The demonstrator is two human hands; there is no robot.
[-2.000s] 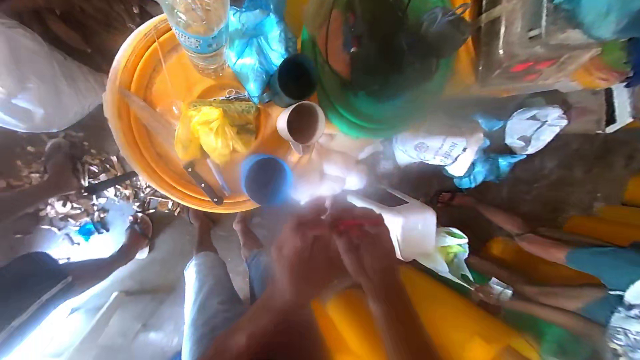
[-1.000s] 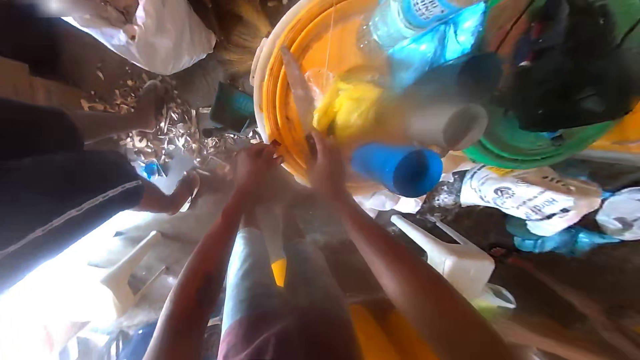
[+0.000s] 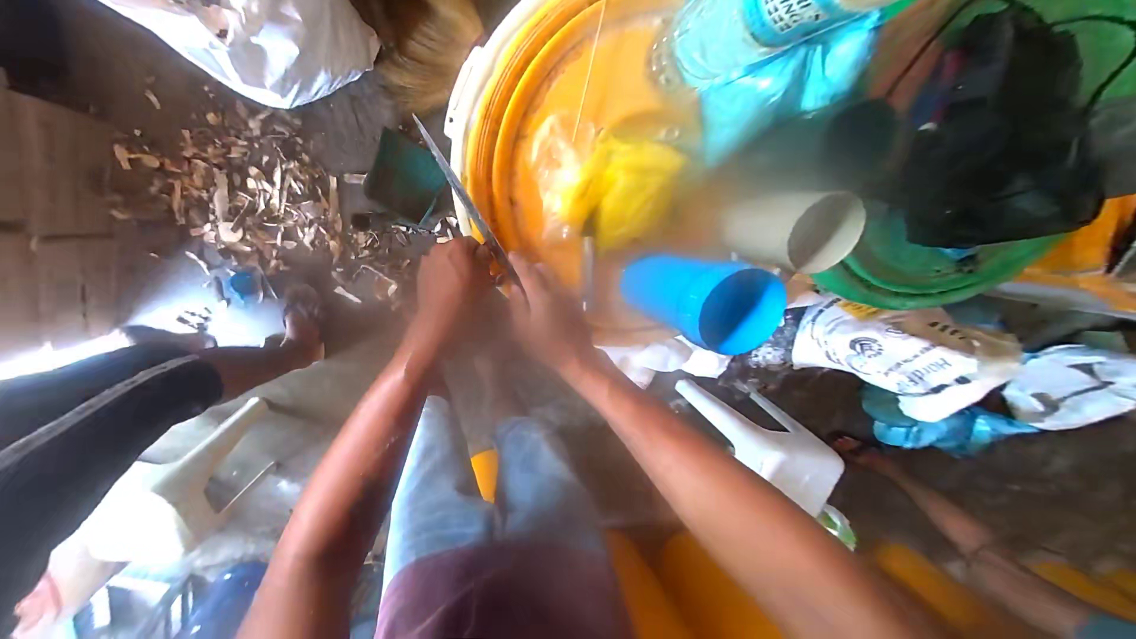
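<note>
My right hand [image 3: 546, 315] is closed around the lower end of a knife [image 3: 461, 191], its thin blade slanting up and left across the orange bucket lid's [image 3: 510, 115] left rim. Close beside the blade is my left hand [image 3: 453, 280], fingers curled; whether it holds something small is hidden by fingers and blur. On the lid, right of my hands, lie a crumpled yellow plastic bag [image 3: 635, 182] and a blurred narrow object. Further right are a blue cup [image 3: 710, 302], a pale cup [image 3: 799, 231] and a dark cup [image 3: 843, 133].
Peelings or shavings [image 3: 240, 195] litter the floor at left, near a dark green container [image 3: 404, 177] and a person's foot [image 3: 302, 324]. A white sack [image 3: 284, 53] is above. A water bottle [image 3: 754, 27], green basin [image 3: 941, 275], black bag [image 3: 994, 133] and white plastic stool [image 3: 781, 453] are at right.
My hands have moved from in front of the cups to the lid's left rim, and a knife is now in my right hand. The view has swung left. Since one second ago, the blade has tilted further left.
</note>
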